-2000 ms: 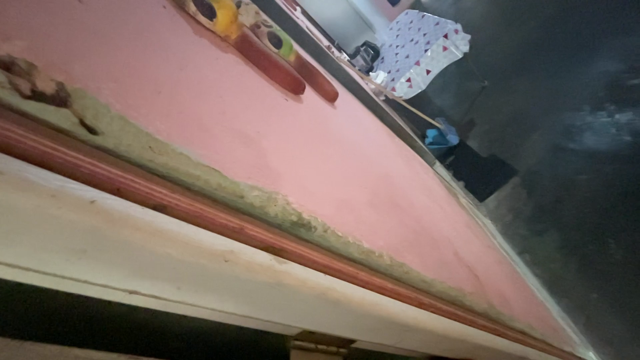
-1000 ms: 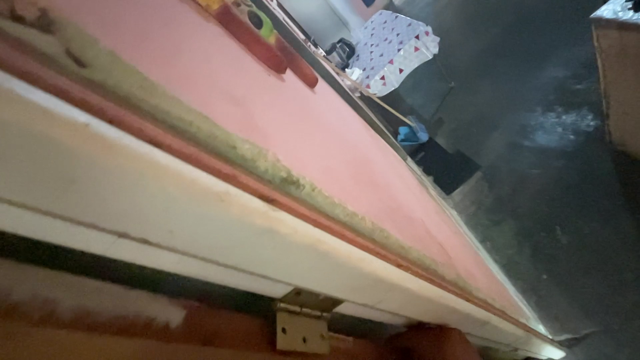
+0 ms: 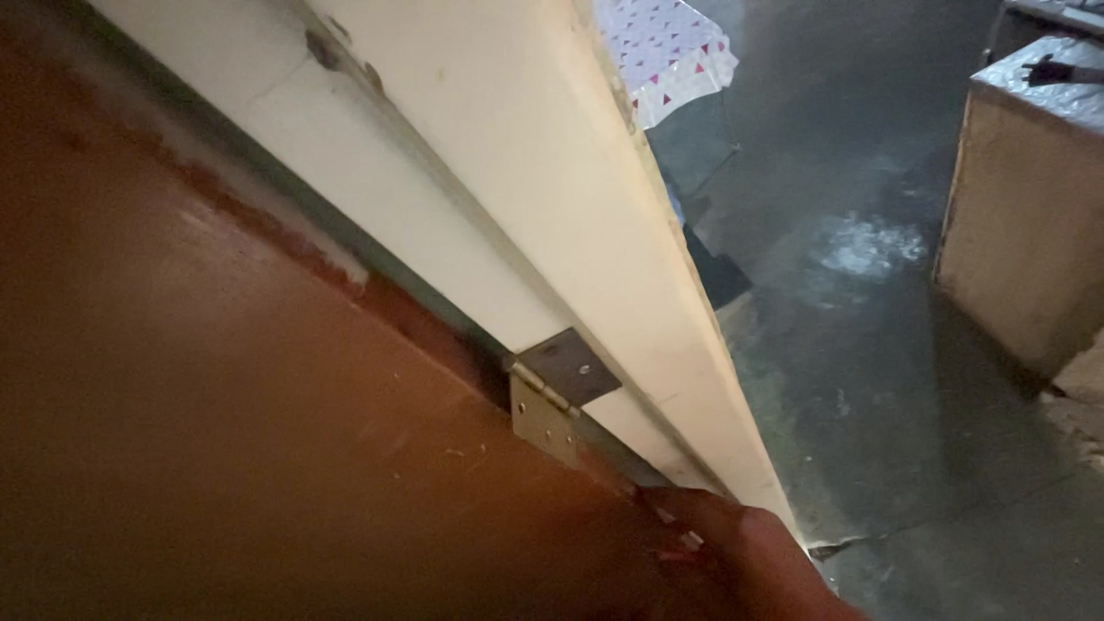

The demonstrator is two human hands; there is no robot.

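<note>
A brown wooden door (image 3: pixel 285 431) fills the lower left, set at a slant beside a cream door frame (image 3: pixel 569 207). A metal hinge (image 3: pixel 548 414) joins them; one leaf lies on the frame, the other on the door, and screw holes show in it. Below the hinge, a dim reddish shape that looks like my right hand (image 3: pixel 759 552) rests at the door's edge, against the frame. Its fingers are too dark and blurred to show whether they grip the edge. My left hand is out of view.
Beyond the frame lies a dark floor (image 3: pixel 845 362) with a shiny patch. A brown box-like piece of furniture (image 3: pixel 1009 233) with a shiny top stands at right. A table cover with a triangle pattern (image 3: pixel 673 60) shows at the top.
The view has swung left and down, from the pink wall to the door and hinge. More of the reddish hand-like shape shows at the bottom than one second ago.
</note>
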